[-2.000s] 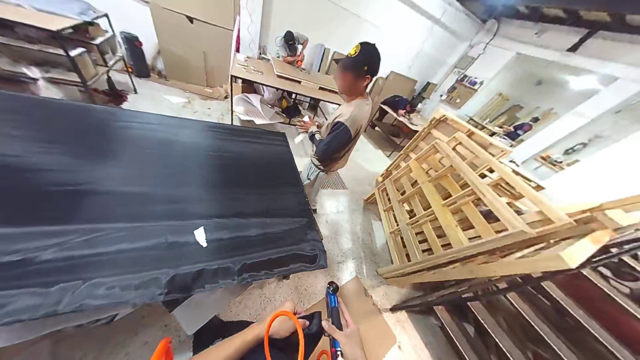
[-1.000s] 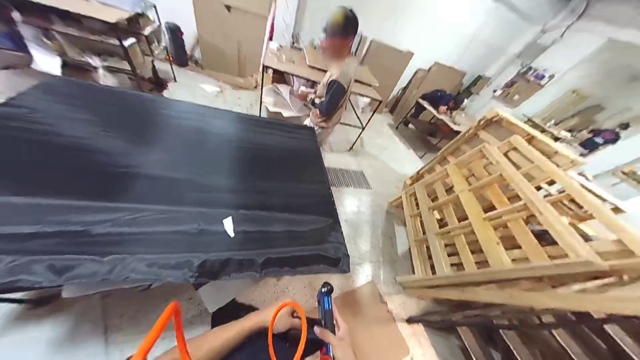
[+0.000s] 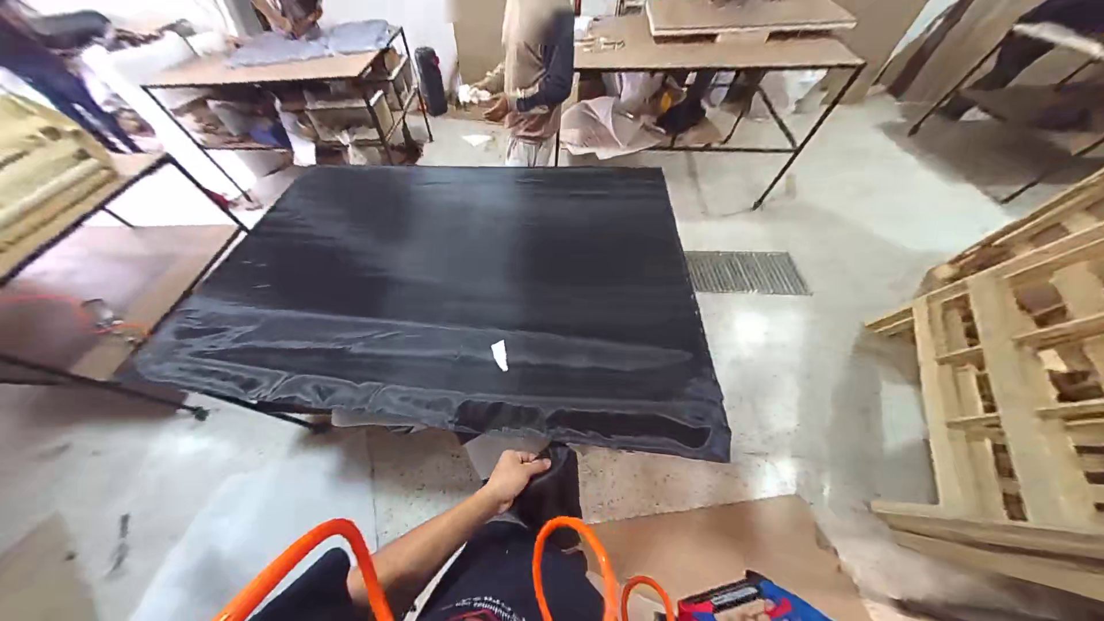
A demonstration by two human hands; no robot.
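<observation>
Black fabric [image 3: 483, 250] covers a large flat panel, its loose edge hanging along the near side. My left hand [image 3: 516, 476] pinches a fold of this dark cloth just below the near edge. At the bottom of the view my right hand [image 3: 752, 611], mostly cut off, is on a blue and red pneumatic stapler [image 3: 733, 597]. An orange air hose [image 3: 569, 523] loops in front of my body. A small white scrap [image 3: 500, 354] lies on the fabric.
Wooden pallet-like frames [image 3: 992, 345] stand at the right. A cardboard sheet [image 3: 716, 539] lies on the floor by my feet. Across the panel stands a person [image 3: 536, 78], near a wooden worktable [image 3: 716, 56]. A metal shelf table [image 3: 276, 73] is at the back left.
The view has swung left and straightened over the panel. My left hand, earlier close to the tool, is now apart from it at the fabric's edge; the tool is lower in view.
</observation>
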